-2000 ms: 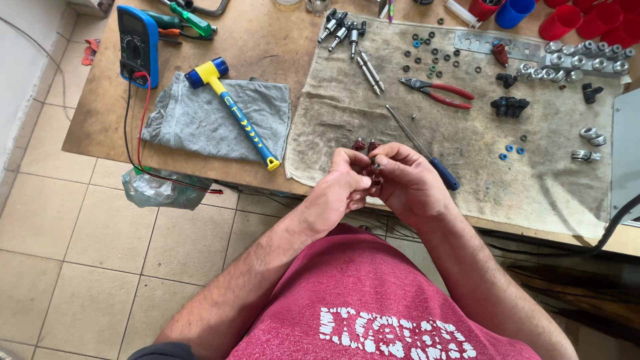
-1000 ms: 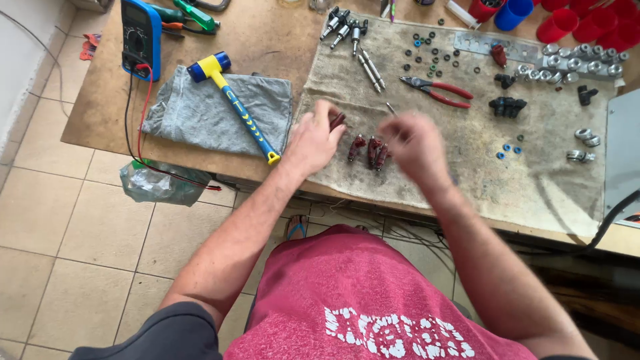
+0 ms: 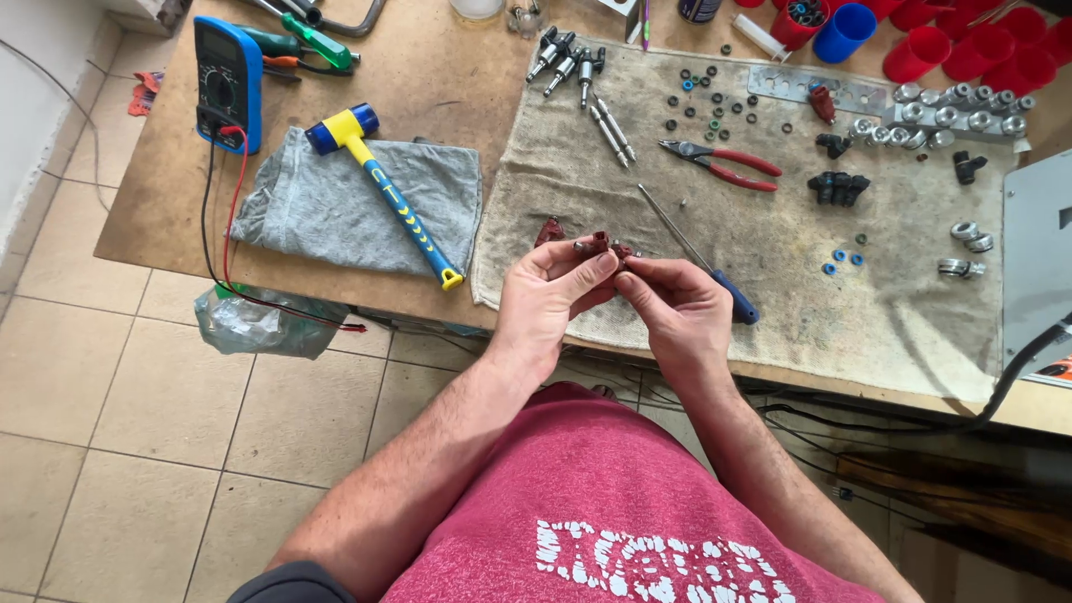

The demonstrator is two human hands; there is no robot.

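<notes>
My left hand [image 3: 544, 293] grips dark red fuel injectors [image 3: 600, 240] between thumb and fingers, near the front edge of the cloth; my fingers hide how many. The fingertips of my right hand [image 3: 682, 310] close on the right end of the same red group, touching my left thumb. Another dark red injector [image 3: 549, 230] lies on the beige cloth [image 3: 519, 180] just behind my left fingers. A screwdriver with a blue handle [image 3: 734, 297] lies beside my right hand, its shaft pointing to the back left. Red-handled pliers [image 3: 737, 166] rest farther back.
A blue-and-yellow mallet [image 3: 394, 197] lies on a grey cloth [image 3: 293, 201], with a multimeter [image 3: 228, 88] behind it. Small O-rings [image 3: 714, 124], black injectors [image 3: 837, 188], blue rings [image 3: 839, 255] and metal sockets [image 3: 946, 115] are spread to the right. Red cups [image 3: 917, 54] stand at the back right.
One second ago my hands were apart, with red injectors lying between them on the cloth. Now both hands are together, holding red injectors. The screwdriver's handle, then hidden, shows again.
</notes>
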